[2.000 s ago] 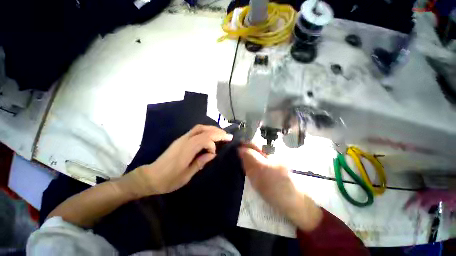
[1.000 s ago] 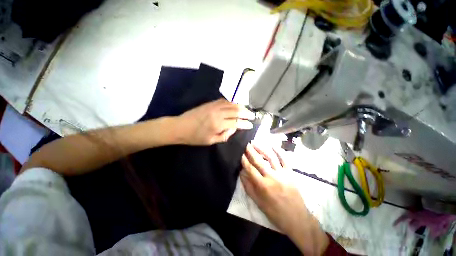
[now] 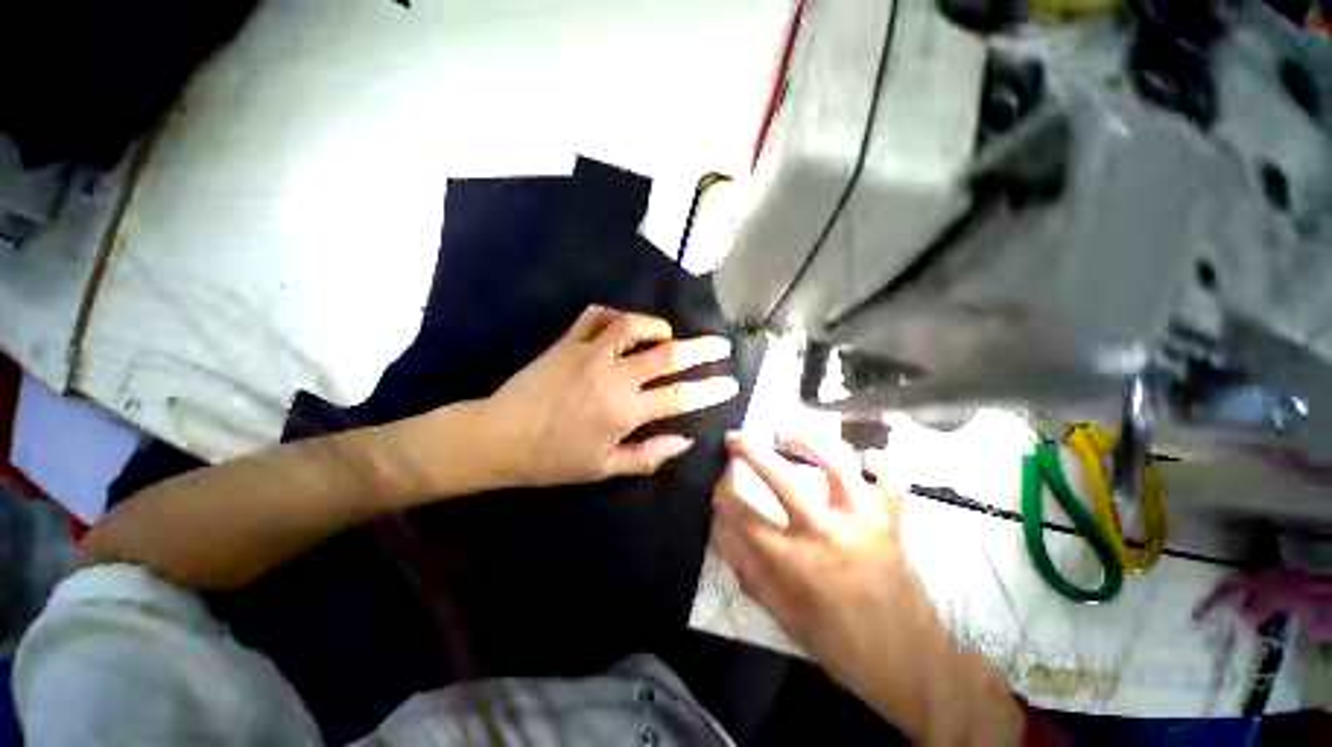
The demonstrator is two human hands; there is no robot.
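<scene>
A dark navy fabric panel (image 3: pixel 511 270) with a notched top edge lies on the white table and hangs over its front edge toward my lap. My left hand (image 3: pixel 621 401) lies flat on the panel with fingers spread, fingertips near its right edge. My right hand (image 3: pixel 818 547) rests at the panel's right edge, fingertips on the lit spot below the sewing machine head (image 3: pixel 862 190). The machine head hides the needle area, so I cannot see the needle clearly. Neither hand is closed around the cloth.
Scissors with green and yellow handle loops (image 3: pixel 1066 528) lie right of my right hand. A pink tuft (image 3: pixel 1278 601) is at the far right. Dark cloth (image 3: pixel 110 73) lies at the upper left. The table's front edge (image 3: pixel 730 631) runs below my hands.
My hands have gone from pinching the cloth's edge together to lying apart on it. The panel now lies flatter by the machine head. The camera view has shifted.
</scene>
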